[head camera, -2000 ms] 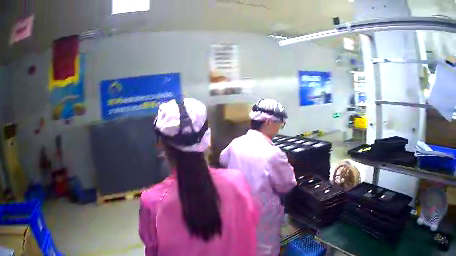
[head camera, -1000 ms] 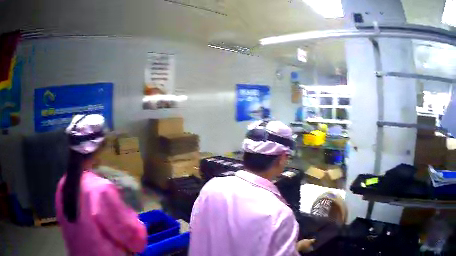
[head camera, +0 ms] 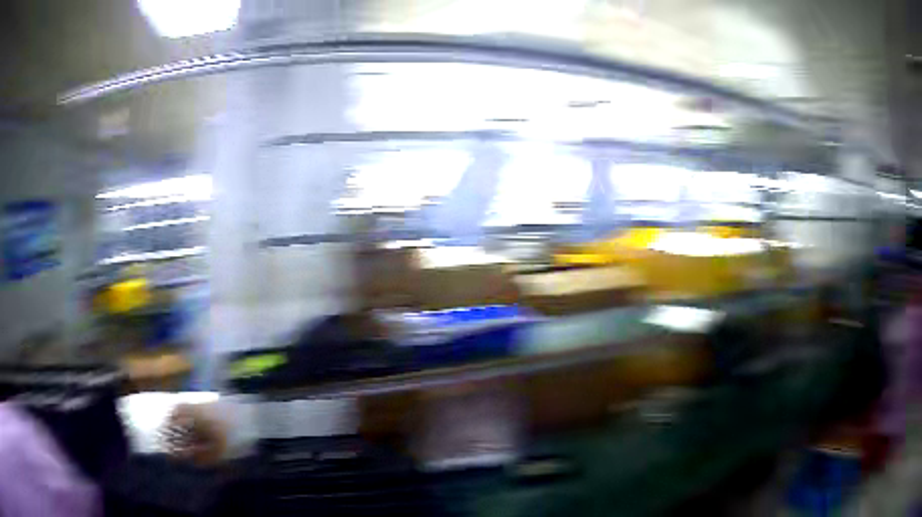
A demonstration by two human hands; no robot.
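Note:
The frame is strongly blurred. Neither my left hand nor my right hand is in view. Nearest in front, dark trays (head camera: 324, 480) stand on the green-topped bench (head camera: 596, 464) at the bottom. More dark trays (head camera: 339, 348) lie on the shelf above, with a yellow-green card (head camera: 257, 365) at their left end. A blue bin (head camera: 470, 325) is beside them on the shelf.
A pink sleeve or smock (head camera: 40, 470) is at the lower left edge, beside a dark tray stack (head camera: 76, 404). A white pillar (head camera: 273, 202) rises behind the shelf. Brown cartons (head camera: 576, 288) and yellow items (head camera: 698, 263) are behind. Another pink smock (head camera: 900, 353) shows at the right edge.
The view has swung right. The two people in pink have shifted left, with only part of one smock left at that edge. More shelf and bench now show on the right.

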